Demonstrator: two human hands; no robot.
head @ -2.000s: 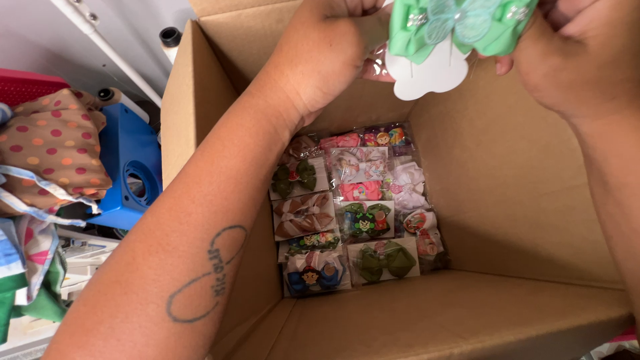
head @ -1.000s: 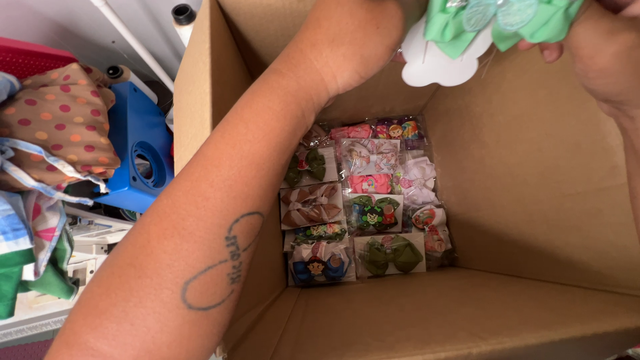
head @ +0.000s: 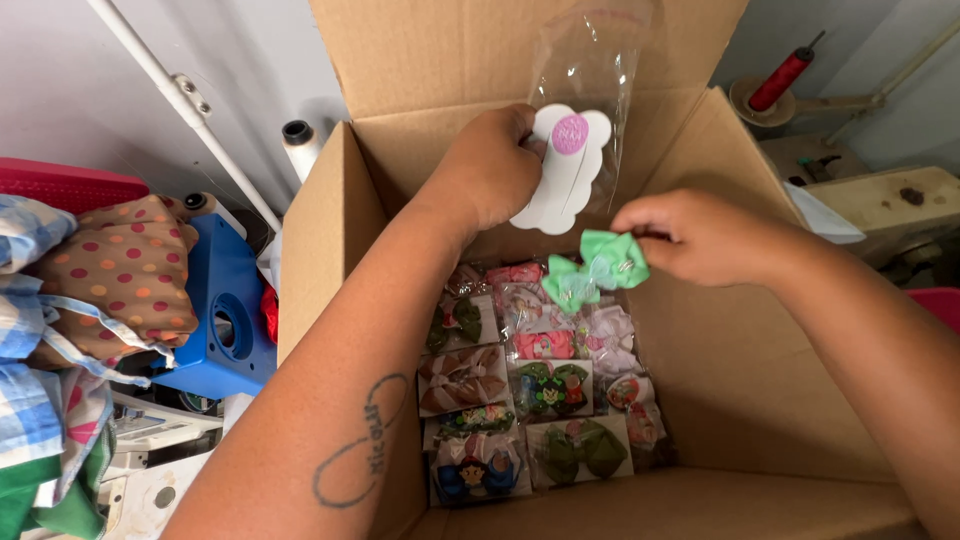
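Note:
My left hand (head: 499,165) grips a white scalloped bow card (head: 559,176) with a pink printed circle and slits, by its left edge. A clear plastic bag (head: 589,64) hangs behind and above the card. Between thumb and fingers of my right hand (head: 667,236) is the right end of a green ribbon bow (head: 596,270) with a pale, shiny centre, apart from the card. Both hands are over an open cardboard box (head: 742,352). On its bottom lie several bagged hair bows, among them an olive bow (head: 585,451), a brown bow (head: 463,380) and a white bow (head: 609,337).
The box's raised back flap (head: 427,52) stands behind my hands. At left are a blue plastic part (head: 232,322), a polka-dot cloth bag (head: 124,262) and checked fabric (head: 26,375). A red thread spool (head: 781,79) stands at the back right, near a machine.
The green bow was over the white card in the earlier frames; now it is off the card in my right hand. Both hands are lower in view, and the clear bag shows. The view has shifted.

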